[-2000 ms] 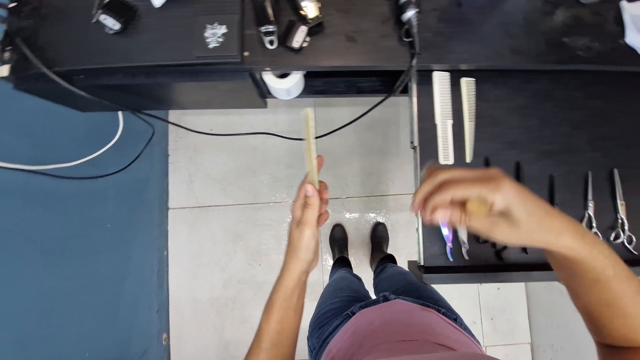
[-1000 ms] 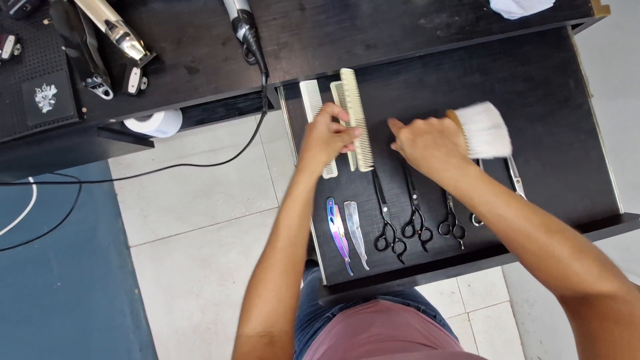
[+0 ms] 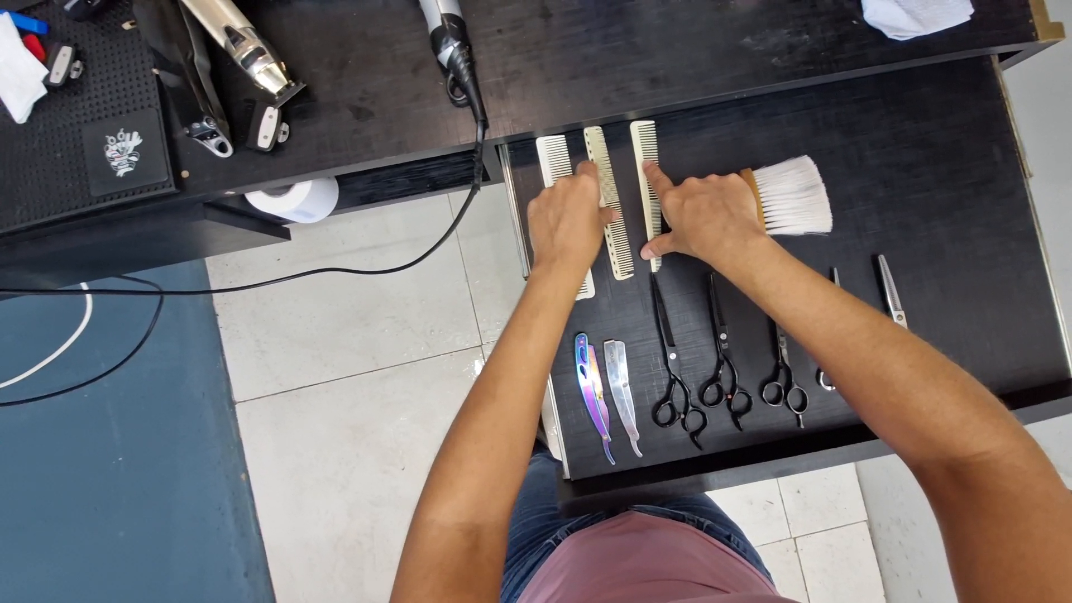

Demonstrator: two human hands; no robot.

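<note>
Three combs lie side by side in the open black drawer (image 3: 921, 167). My left hand (image 3: 569, 218) is over the white comb (image 3: 554, 159) at the left, its fingers touching the middle cream comb (image 3: 618, 243). Thumb and forefinger of my right hand (image 3: 712, 213) touch the right-hand cream comb (image 3: 646, 146); that hand also has a neck duster brush (image 3: 791, 197) with white bristles, its handle hidden under the palm. Below are an iridescent folding razor (image 3: 592, 394), a silver razor (image 3: 620, 394), black scissors (image 3: 672, 385) and several more scissors, partly behind my right forearm.
On the black counter above lie a gold hair trimmer (image 3: 247, 50), a black clipper (image 3: 188, 84), a corded styling tool (image 3: 448, 38) and a white cloth (image 3: 917, 12). The black cord (image 3: 377, 270) hangs in front of a white roll (image 3: 301, 199). The drawer's front edge is near my waist.
My left hand has brought a cream comb from over the floor into the drawer, where the combs now lie spaced apart. My right hand has moved to the right-hand comb. The view has shifted right.
</note>
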